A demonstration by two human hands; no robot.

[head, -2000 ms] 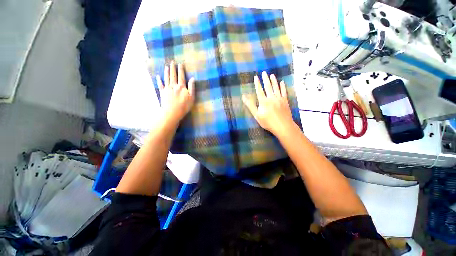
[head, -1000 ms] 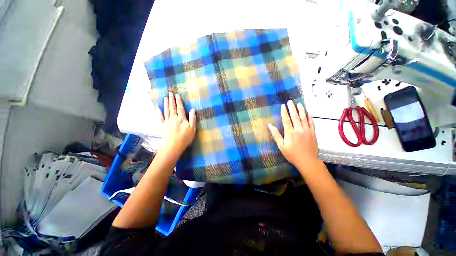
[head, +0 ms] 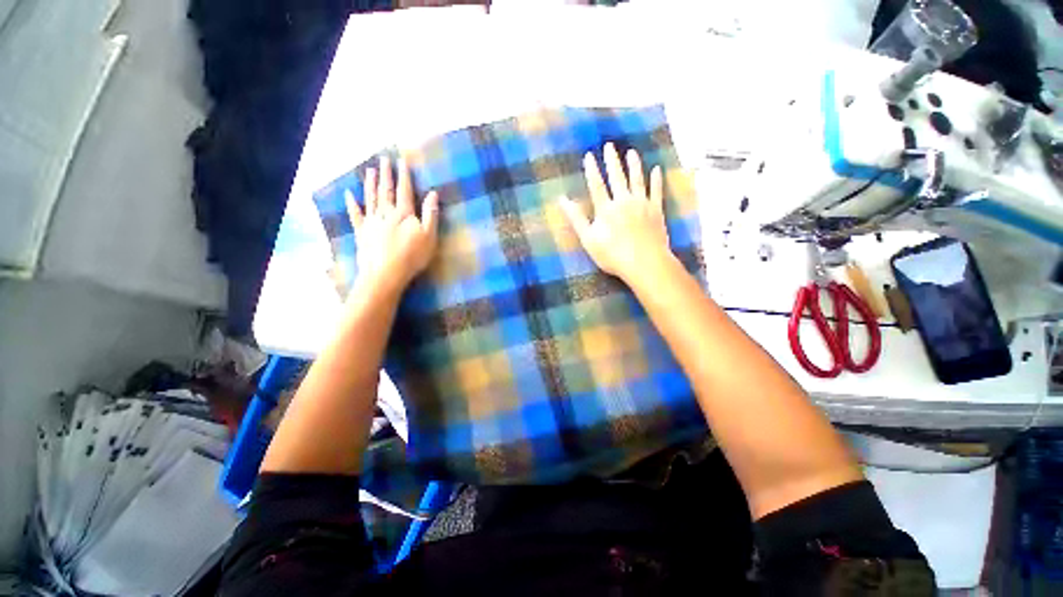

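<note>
A plaid fabric panel (head: 513, 315) in blue, yellow and black lies checked side up on the white table (head: 305, 280), its near end hanging over the front edge towards my lap. My left hand (head: 394, 227) lies flat on the panel's upper left part, fingers apart. My right hand (head: 620, 222) lies flat on its upper right part, fingers apart. Neither hand grips the fabric.
The sewing machine (head: 886, 152) stands at the right. Red-handled scissors (head: 835, 332), a thin tan tool (head: 865, 292) and a smartphone (head: 954, 313) lie in front of it. A blue basket (head: 247, 437) and stacked white pieces (head: 152, 490) are low at the left.
The panel sits lower in the picture, with more of it over the front edge. Both hands now rest closer to its far edge than one second ago. The camera view has also shifted a little.
</note>
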